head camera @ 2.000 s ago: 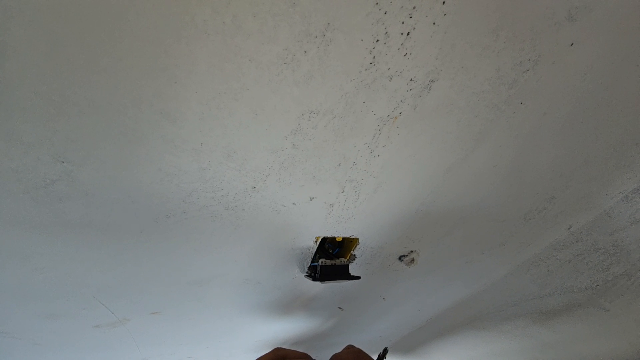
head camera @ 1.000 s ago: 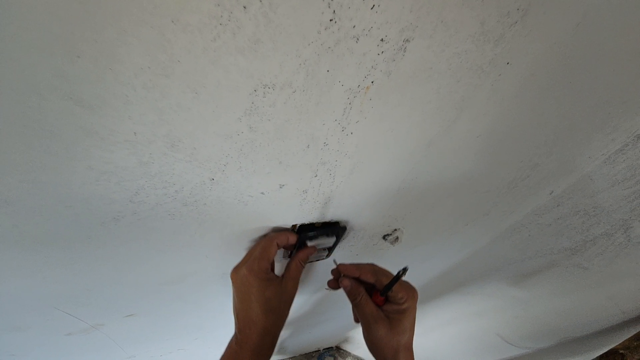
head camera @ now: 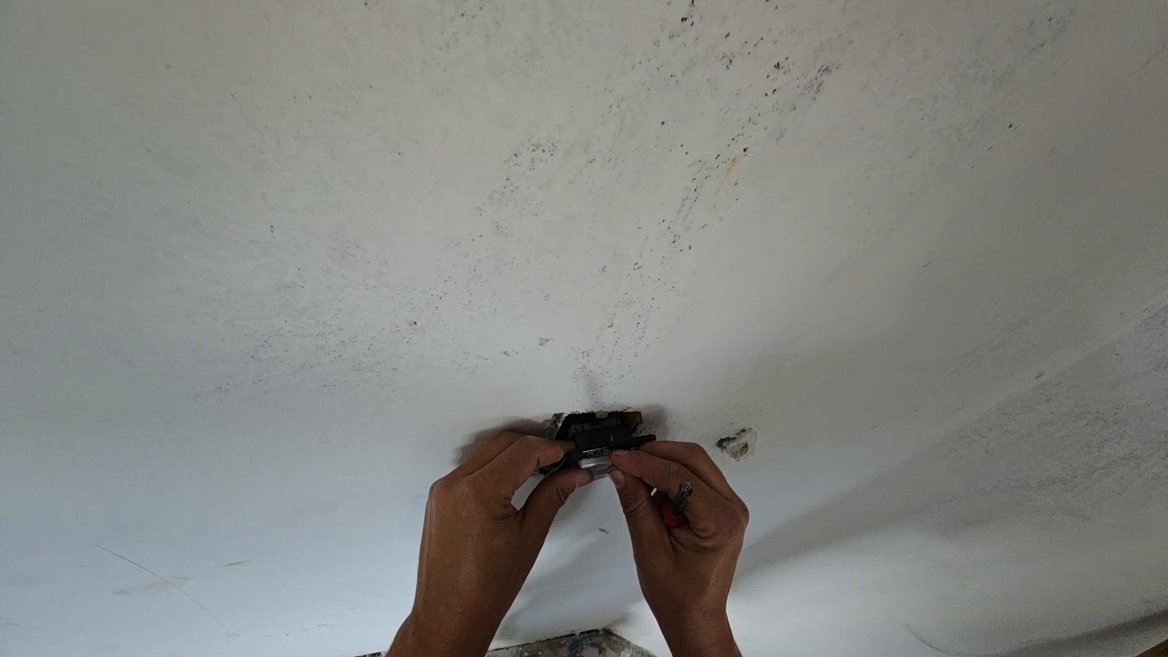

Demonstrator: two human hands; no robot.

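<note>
A black electrical fitting with a light metal or grey part is held between both hands, tilted just in front of an opening in the wall. Behind it shows the dark recessed wall box, with a bit of yellow at its upper edge. From the left, my left hand pinches the fitting between thumb and fingers. My right hand pinches its right side with thumb and index finger. Tucked in the curled fingers of that same hand is a red and black screwdriver, mostly hidden.
The white painted wall surrounds the box and bears dark specks and scuffs. A small chipped hole lies to the right of the box. Rough debris shows at the bottom edge.
Both hands have come up into view since the earliest frame. My right hand has moved from below the fitting to its right side and now grips it too.
</note>
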